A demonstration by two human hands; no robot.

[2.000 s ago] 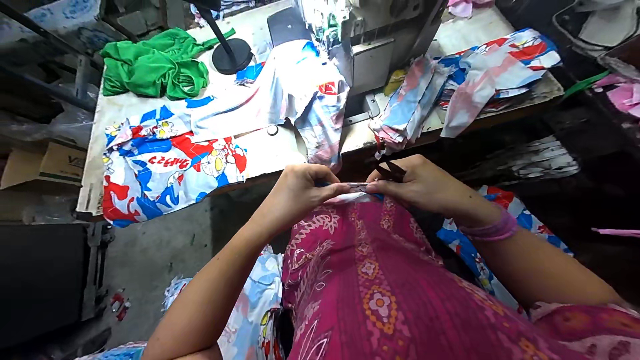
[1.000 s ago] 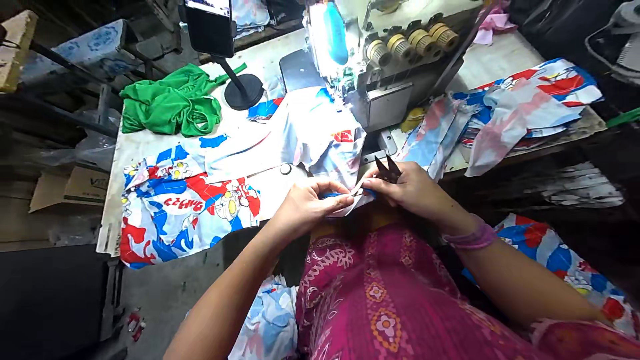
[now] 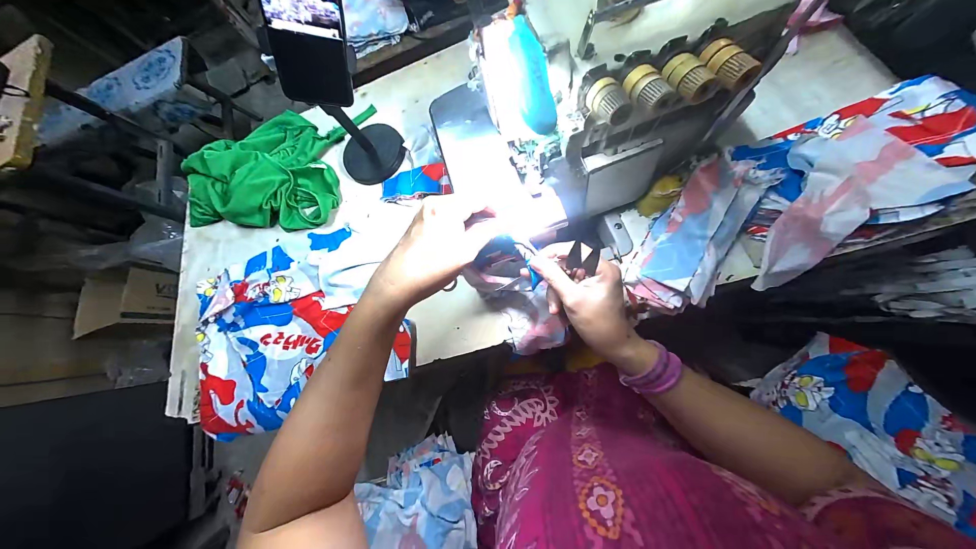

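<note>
Under the bright lamp of a sewing machine, my left hand is at the machine bed, its fingers bent over the white and blue fabric; glare hides whether they grip it. My right hand pinches the edge of the printed fabric piece between thumb and finger. Small dark thread snips are tucked in the same hand, blades pointing up. The fabric hangs over the table's front edge. Glare also hides the needle area.
Green cloth and a phone on a round-based stand are at the back left. Printed fabric lies front left, with stacked cut pieces at the right. Tension dials line the machine. More printed fabric is low at the right.
Both hands have moved from my lap up to the machine, carrying the fabric edge. The left hand has moved forward over the bed. The view has shifted somewhat.
</note>
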